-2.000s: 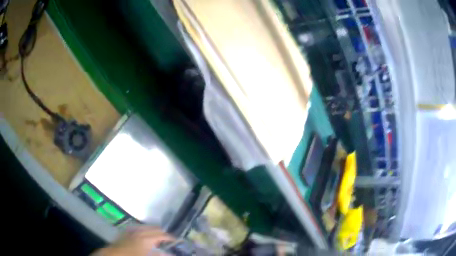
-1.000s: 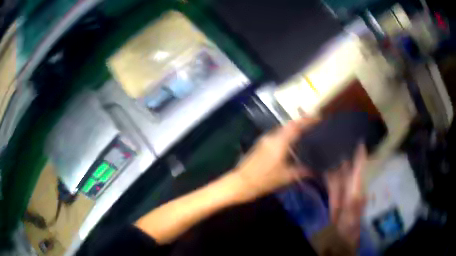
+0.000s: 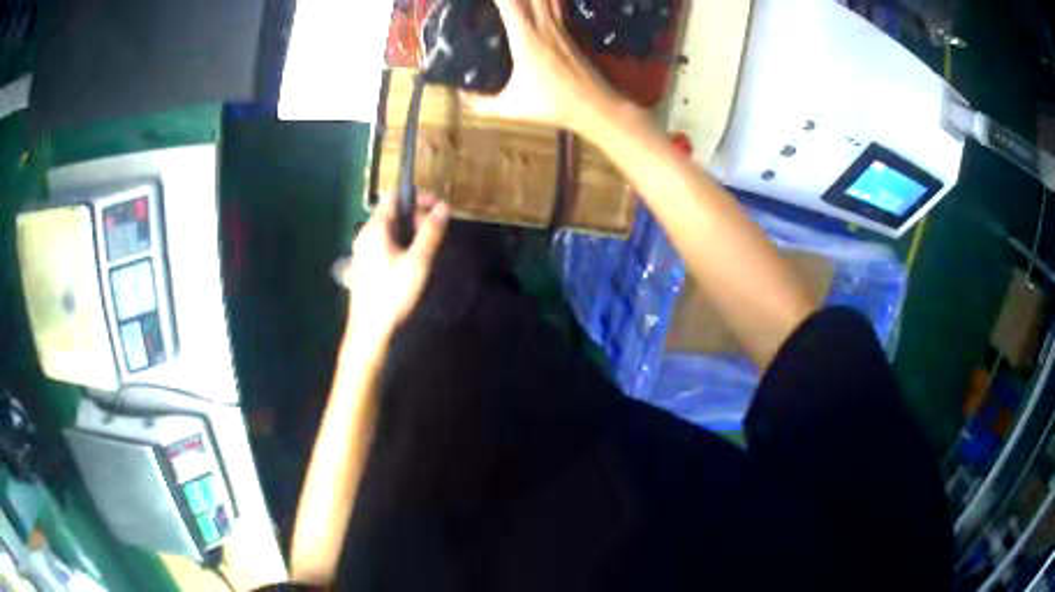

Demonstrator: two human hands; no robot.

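My left hand (image 3: pixel 393 257) pinches a black power cord (image 3: pixel 411 145) near the front edge of the shiny wooden board (image 3: pixel 492 162). The cord runs up to a black blower fan unit (image 3: pixel 466 46) at the top of the view. My right hand (image 3: pixel 538 69) holds this unit at its right side, above the board's back edge. The red-brown fixture pad (image 3: pixel 650 79) lies behind the board. More black pieces (image 3: pixel 619 26) show on the pad; their exact shape is unclear.
White controller box with blue-lit screen (image 3: pixel 885 187) at right. Blue crate (image 3: pixel 648 301) with liner and cardboard lies under my right forearm. Red button (image 3: pixel 680 143) beside the pad. Two scales, tan-covered (image 3: pixel 67 295) and silver (image 3: pixel 130 486), stand on the left bench.
The view has turned from the scales to the machine. One second ago both hands were at a blurred dark object by the red pad; now they hold the fan unit and its cord.
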